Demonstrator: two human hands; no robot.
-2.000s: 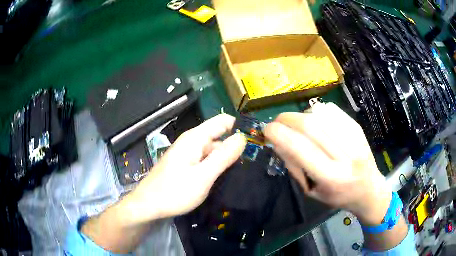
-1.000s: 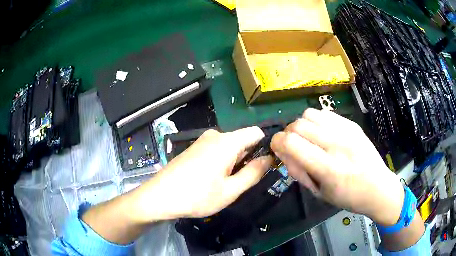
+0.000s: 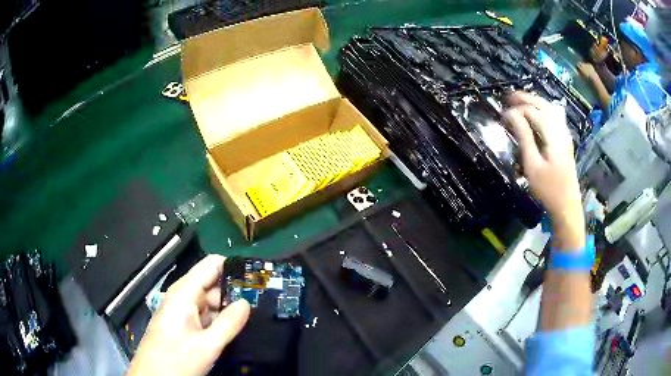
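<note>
A black phone body (image 3: 261, 334) with a blue circuit board (image 3: 289, 294) and an orange flex at its upper end lies at the lower middle. My left hand (image 3: 193, 319) grips its upper left side, thumb on the board's edge. My right hand (image 3: 535, 139) is raised over the stacked black blister trays (image 3: 419, 132) at the right; its fingers are bent and blurred, and I cannot tell whether they touch or hold anything. A small black ridged part (image 3: 366, 274) lies in the black parts tray (image 3: 340, 316), right of the phone body.
An open carton (image 3: 294, 208) with yellow batteries (image 3: 316, 172) stands behind the phone body. A loose camera plate (image 3: 361, 198) lies near it. A thin silver tool (image 3: 419, 257) lies in the tray. Board-fitted phone bodies (image 3: 33, 316) are at left. Another person (image 3: 638, 81) is at the upper right.
My right hand has left the phone body and moved right and up to the blister trays. The board on the phone body now shows. The view has swung to the right.
</note>
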